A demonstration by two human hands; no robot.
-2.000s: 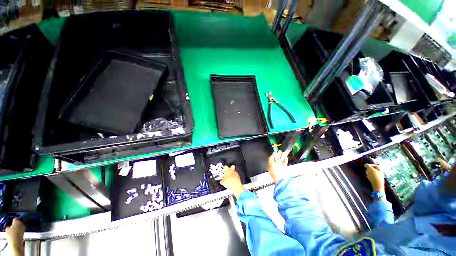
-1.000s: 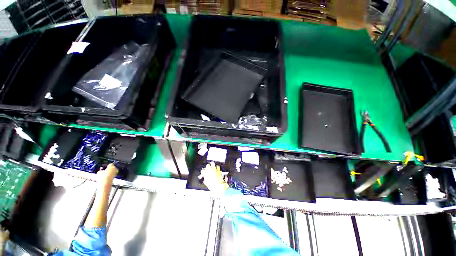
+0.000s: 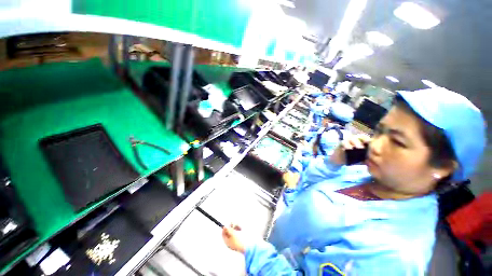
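Note:
Neither of my hands is in view. Nearest in front, at the lower left, a black bin [image 3: 132, 229] under the green shelf holds a loose heap of small cream components [image 3: 102, 249]. White paper slips [image 3: 54, 262] lie to its left. On the green shelf [image 3: 24, 156] above are a shallow black tray [image 3: 89, 164] with tiny specks in it and dark two-handled cutters [image 3: 141, 153], lying open beside the tray.
A person [image 3: 350, 215] in blue smock and cap sits close at right, holding a dark phone [image 3: 356, 154] to the head. That person's other hand [image 3: 233, 237] is over the pale conveyor [image 3: 189, 245]. Green boards [image 3: 272, 152], totes, posts and more workers recede beyond.
The view has swung right and up. Both of my hands, seen at the bins one second ago, are out of the picture. The neighbouring person has come into view.

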